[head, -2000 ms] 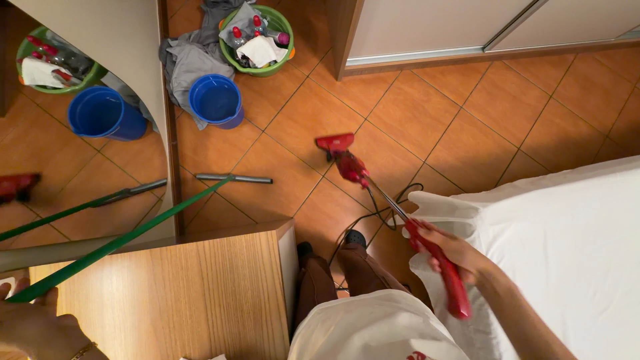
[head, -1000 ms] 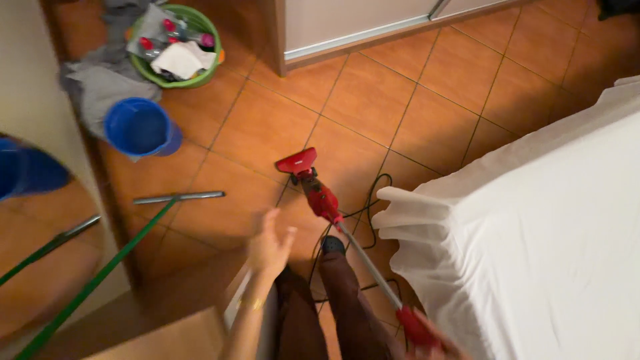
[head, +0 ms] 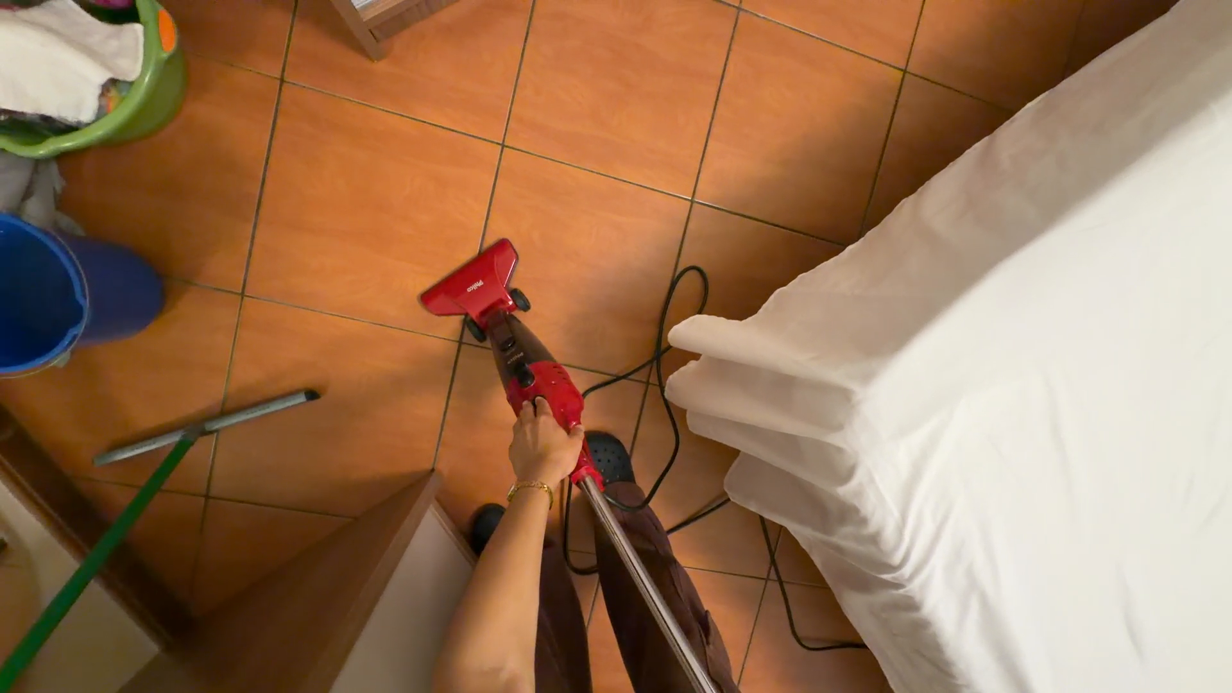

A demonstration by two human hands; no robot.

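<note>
A red Philco stick vacuum cleaner [head: 553, 390] slants across the middle, its red floor head [head: 476, 281] on the orange floor tiles and its metal tube [head: 645, 587] running down out of view. My left hand [head: 544, 448], with a bracelet at the wrist, lies on the red motor body just above the tube; its fingertips curl over the body. My right hand is outside the view, as is the upper handle. A black power cord [head: 664, 371] loops on the floor to the right of the body.
To the left are a blue bucket [head: 120, 289], a green basin [head: 159, 82] with cloths and a floor squeegee [head: 207, 425] with a green pole. A white bed cover [head: 1011, 433] hangs at the right. A wooden furniture corner [head: 385, 539] is at lower left; my shoes stand near the cord.
My left hand has left the squeegee's green pole and come over to the vacuum's body. My right hand, earlier on the red handle, is out of view. The view has moved closer to the vacuum.
</note>
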